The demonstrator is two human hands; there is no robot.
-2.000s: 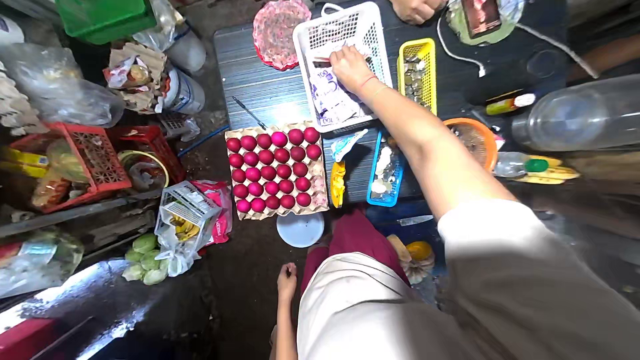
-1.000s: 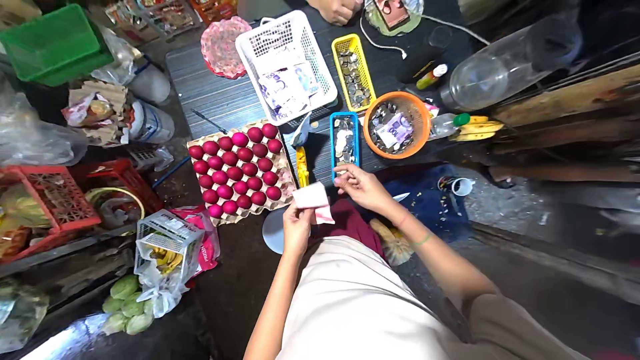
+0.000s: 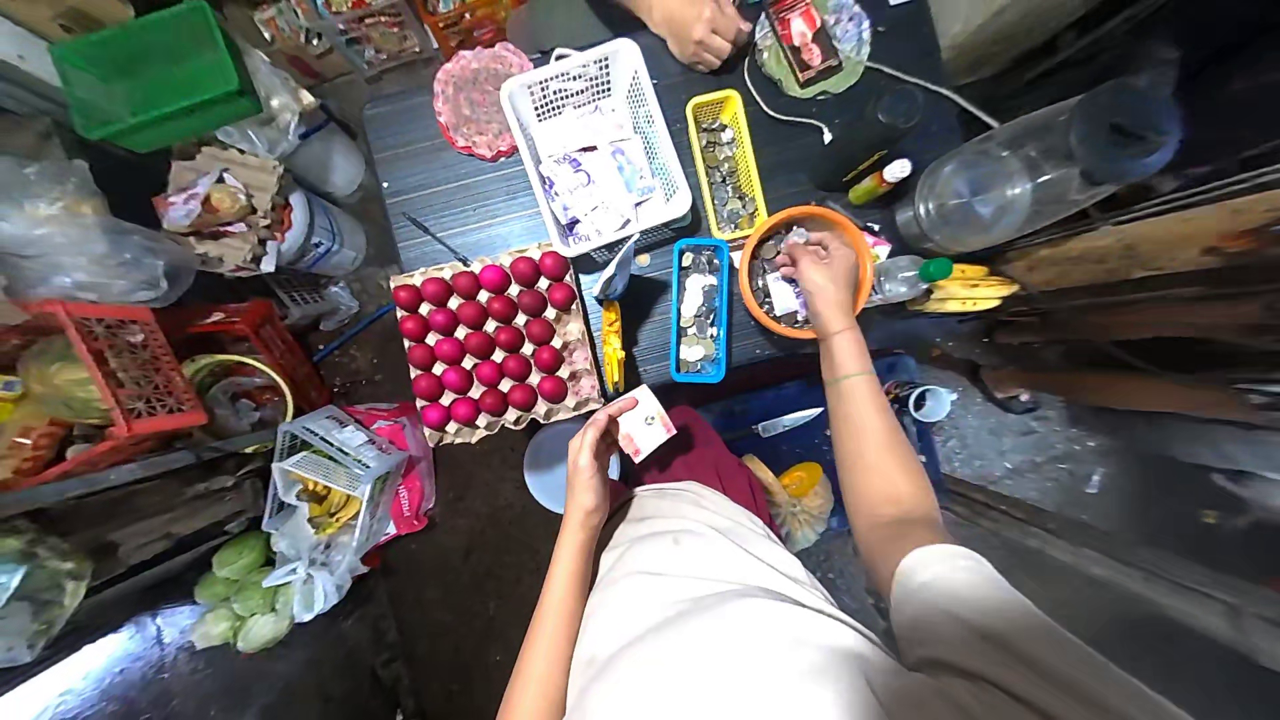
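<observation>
My left hand [image 3: 594,440] holds a folded banknote [image 3: 646,424] with a coin lying on it, in front of the table edge. My right hand [image 3: 822,272] reaches into an orange round basin [image 3: 752,300] of coins and a banknote; whether its fingers grip anything cannot be seen clearly. Left of the basin sits a blue plastic basket [image 3: 700,378] of coins. Behind it, a yellow basket [image 3: 762,205] also holds coins. A white plastic basket [image 3: 668,140] with purple banknotes stands farther left.
A carton tray [image 3: 580,385] of red eggs lies at the table's left front. A plastic bottle [image 3: 898,280] and bananas [image 3: 965,290] are right of the basin. A knife [image 3: 790,421] lies below the table edge. Another person's hand [image 3: 703,35] rests at the far edge.
My right hand has gone from the white basket to near my left hand, then into the orange basin. My left hand has come up from low in the view and holds a banknote.
</observation>
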